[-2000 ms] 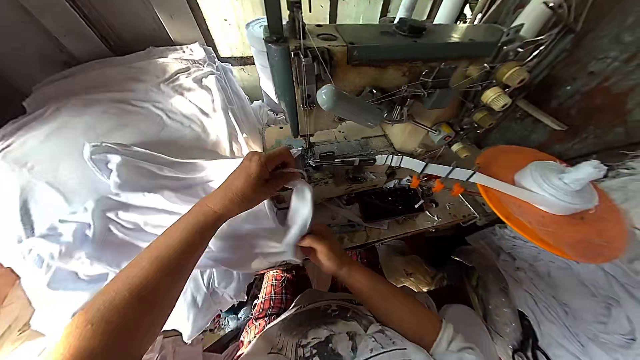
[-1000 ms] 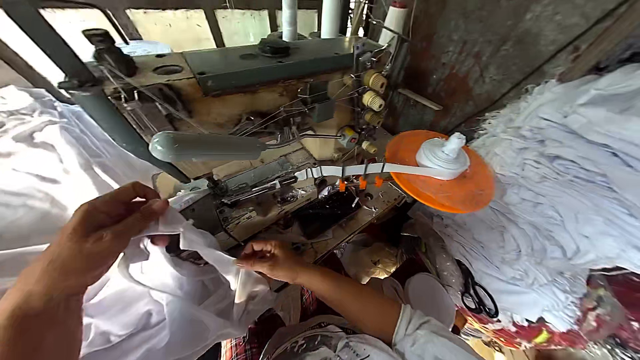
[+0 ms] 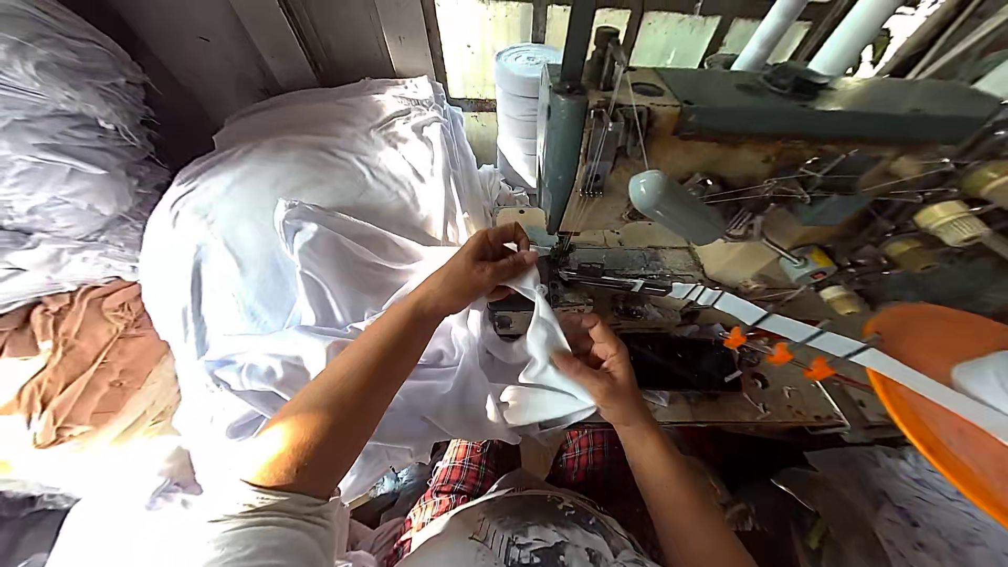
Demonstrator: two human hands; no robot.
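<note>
My left hand (image 3: 492, 268) pinches the edge of a white knit fabric piece (image 3: 543, 339) just left of the needle area of an industrial sewing machine (image 3: 622, 142). Lower and to the right, my right hand (image 3: 602, 366) has its fingers at the same fabric's other side, thumb against the cloth. The piece hangs in folds between both hands, over the machine bed's front edge. White binding tape (image 3: 787, 327) runs from an orange disc (image 3: 945, 394) through wire guides into a metal folder (image 3: 614, 281) beside the needles.
A tall pile of white cloth (image 3: 339, 165) stands left of the machine, with brown cloth (image 3: 87, 354) and another white heap (image 3: 63, 142) farther left. A roll of white tape (image 3: 524, 110) stands behind the machine head. Orange clips (image 3: 780, 354) sit along the bed's front.
The view has swung right and back left. My right hand, low at the cloth's bottom two seconds ago, is now higher and closer to the machine bed. Both hands stay at the white fabric.
</note>
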